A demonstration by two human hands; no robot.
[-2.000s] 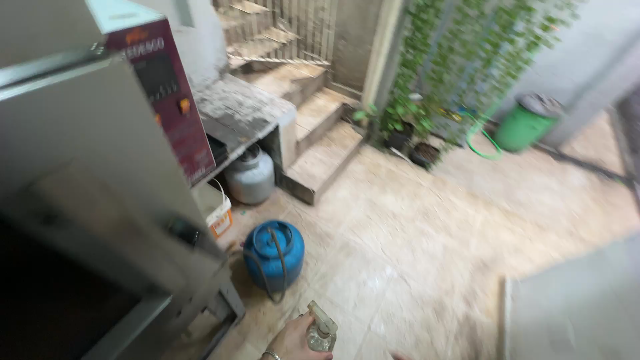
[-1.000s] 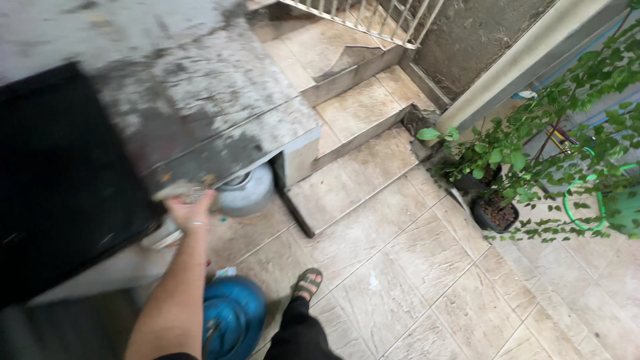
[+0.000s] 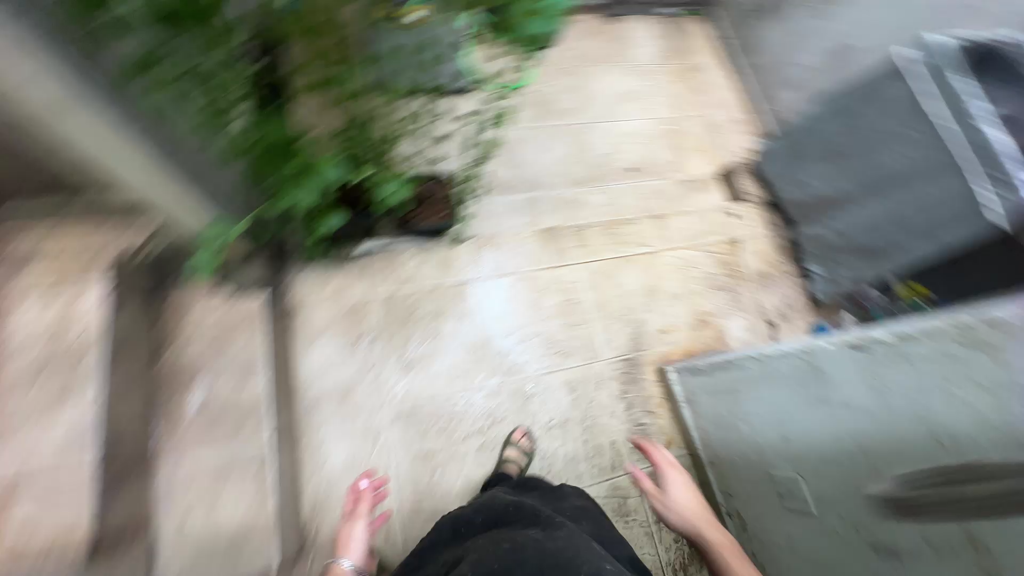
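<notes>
My left hand (image 3: 362, 512), with a bracelet at the wrist, hangs at the lower left over the tiled floor, fingers apart and holding nothing. At the lower right, my right hand (image 3: 668, 488) is also empty, its thumb and fingers spread, near the edge of a grey-green flat panel (image 3: 848, 416). Between the hands are my dark clothing and one foot in a strapped sandal (image 3: 516, 450) on the beige floor tiles (image 3: 448, 360). The view is blurred by motion.
Tiled steps (image 3: 212, 416) lie along the left. Climbing green plants (image 3: 320, 184) and a dark plant pot (image 3: 428, 206) stand at the upper left. A grey covered object (image 3: 872, 176) is at the upper right, with small coloured things below it.
The view has swung right, away from the counter and gas cylinders. One second ago a hand was at the counter's edge with something pale; both hands are now empty above the floor.
</notes>
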